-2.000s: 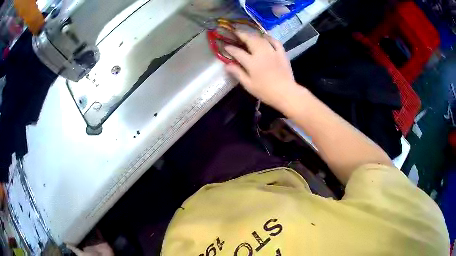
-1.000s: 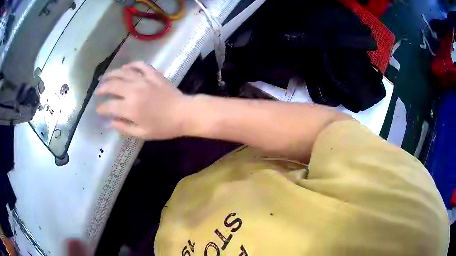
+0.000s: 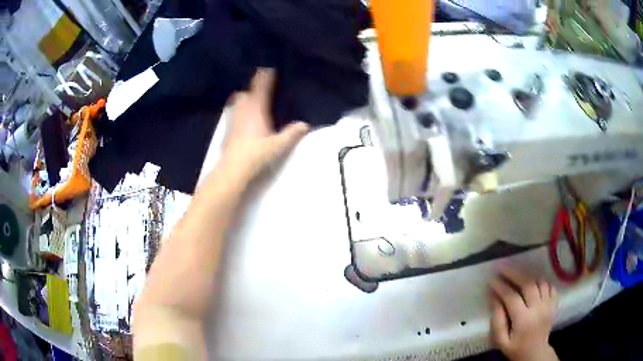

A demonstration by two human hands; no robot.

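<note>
My left hand (image 3: pixel 257 134) is blurred, with fingers apart, at the near edge of the black fabric pieces (image 3: pixel 197 77) at the back left of the table; whether it touches them I cannot tell. My right hand (image 3: pixel 523 310) rests low on the white tabletop at the right, fingers bent, with no object visible in it. The sewing machine head (image 3: pixel 507 120) stands between and beyond my hands. Its presser foot area (image 3: pixel 451 211) is blurred over the needle plate (image 3: pixel 374 247), with no cloth on the plate. The red and yellow scissors (image 3: pixel 577 240) lie just beyond my right hand.
An orange cone or holder (image 3: pixel 402 42) stands upright above the machine head. White scraps (image 3: pixel 132 93) lie on the black cloth. An orange basket (image 3: pixel 81 158), a yellow box (image 3: pixel 59 303) and a blue holder (image 3: pixel 629 247) are at the sides.
The view has swung left to the machine and the black cloth. My left arm now reaches across the table to the cloth. My right hand, earlier at the scissors, is now away from them.
</note>
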